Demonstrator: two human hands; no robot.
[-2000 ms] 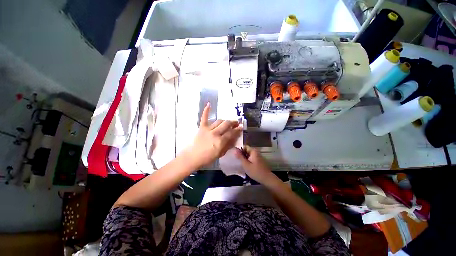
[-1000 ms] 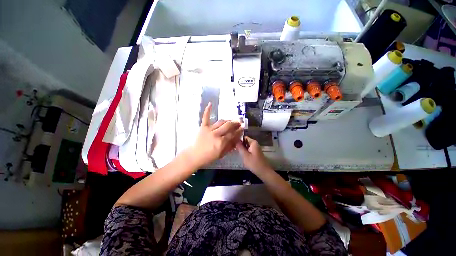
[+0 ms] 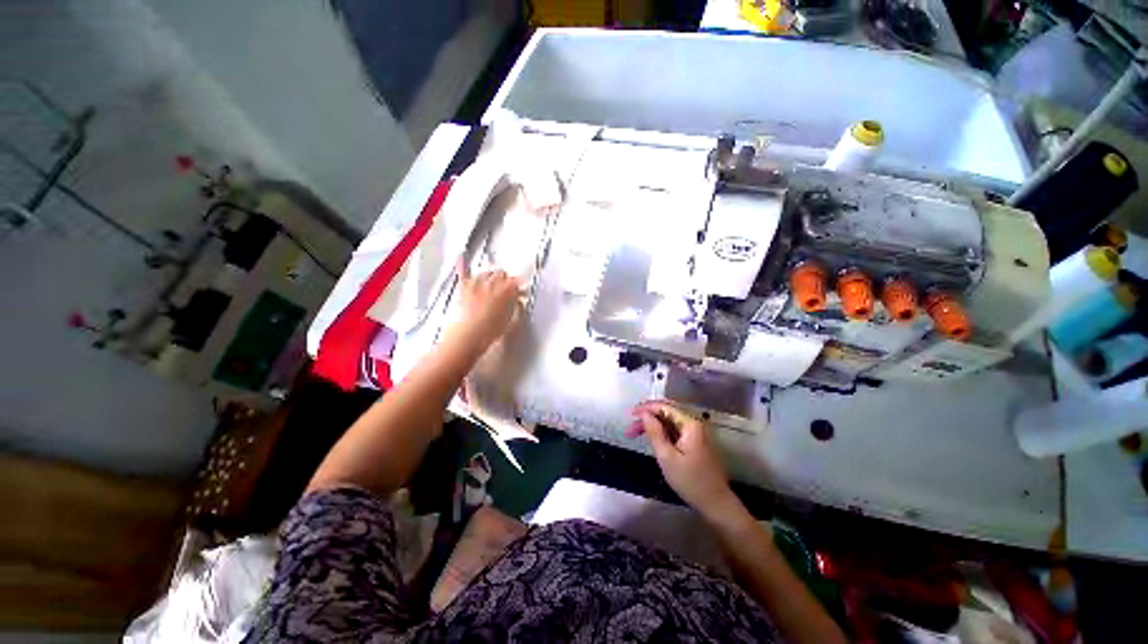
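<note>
My left hand [image 3: 487, 306] rests on the stack of cream cut pieces [image 3: 434, 267] at the table's left end, its index finger extended; whether it grips a piece cannot be told. My right hand [image 3: 674, 443] is at the table's front edge, below the needle area, fingers curled; a small pinkish bit shows at its fingertips, and I cannot tell what it is. The overlock machine [image 3: 894, 233] has a metal cloth plate [image 3: 636, 296] and four orange knobs [image 3: 856, 294]. No cloth is visible at the presser foot.
A red fabric band [image 3: 378, 302] lies at the stack's left edge. A narrow strip [image 3: 501, 434] hangs over the front edge. A raised white tray [image 3: 755, 82] stands behind. Thread cones [image 3: 1095, 421] stand or lean at right. A cream fabric pile [image 3: 214, 598] lies at lower left.
The view has shifted left. My left hand has moved from the presser foot to the stack. My right hand has moved away from the needle area towards the front edge. The cloth plate is now uncovered.
</note>
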